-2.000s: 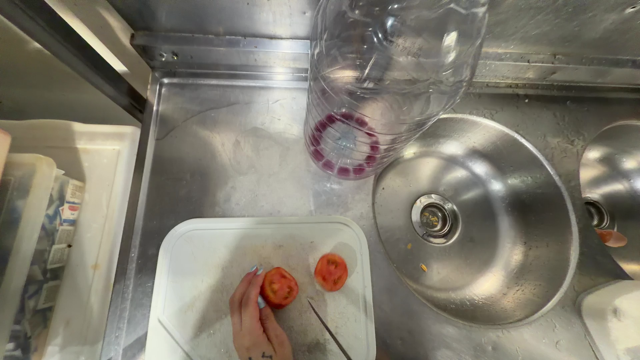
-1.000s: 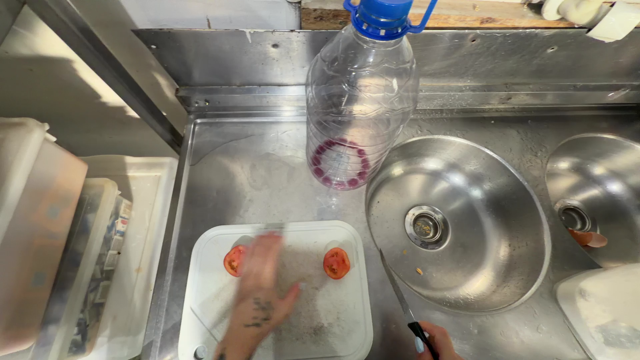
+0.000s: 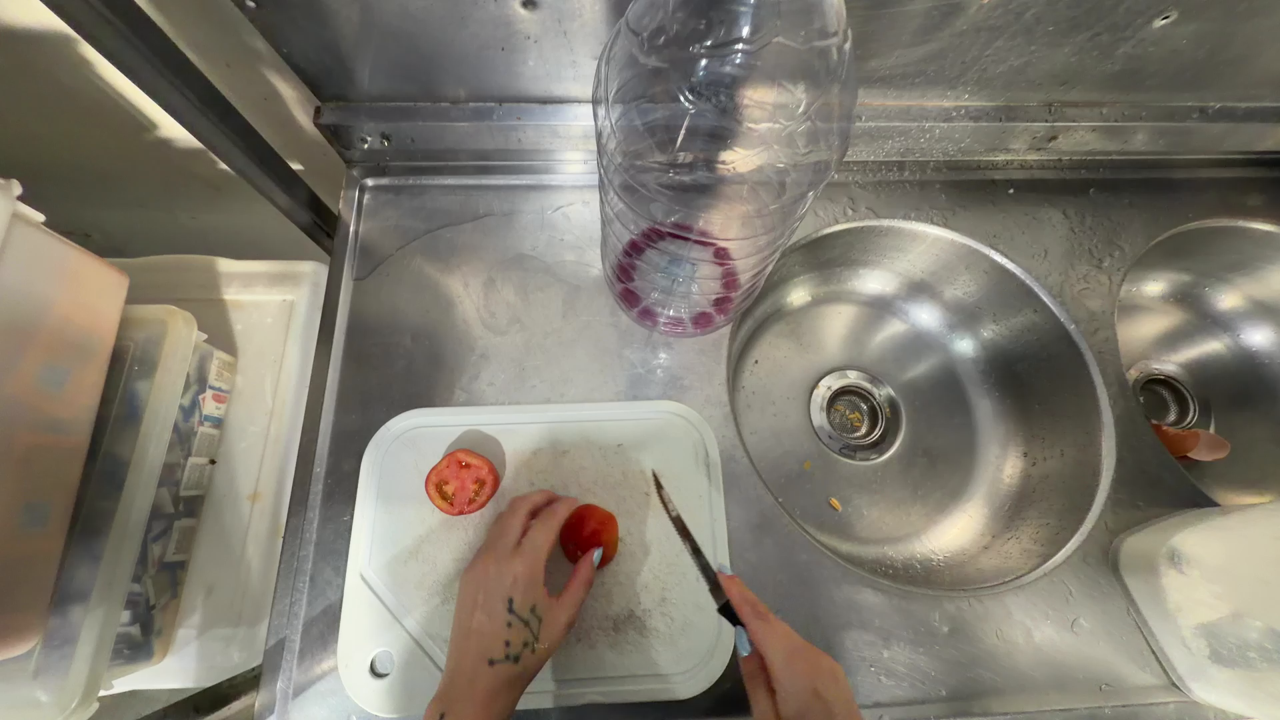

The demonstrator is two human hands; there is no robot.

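Observation:
On the white plastic cutting board (image 3: 560, 430), my left hand (image 3: 520, 580) grips a tomato piece (image 3: 589, 533) between thumb and fingers, its red skin showing. Left of those fingers lies a tomato half (image 3: 462, 482), cut face up. My right hand (image 3: 780, 650) is closed around the black handle of a knife (image 3: 684, 527) at the board's right side. The blade points up and away over the board, to the right of the tomato piece and apart from it.
A large clear plastic bottle (image 3: 720, 150) stands behind the board. To the right are a round steel sink basin (image 3: 960, 480), a second basin (image 3: 1230, 300) with eggshell pieces (image 3: 1190, 442), and a whitish container (image 3: 1210, 600). Plastic bins (image 3: 60, 420) stand at the left.
My left hand has moved right from the left tomato half and now holds the other piece. My right hand has brought the knife over the board from beside the sink.

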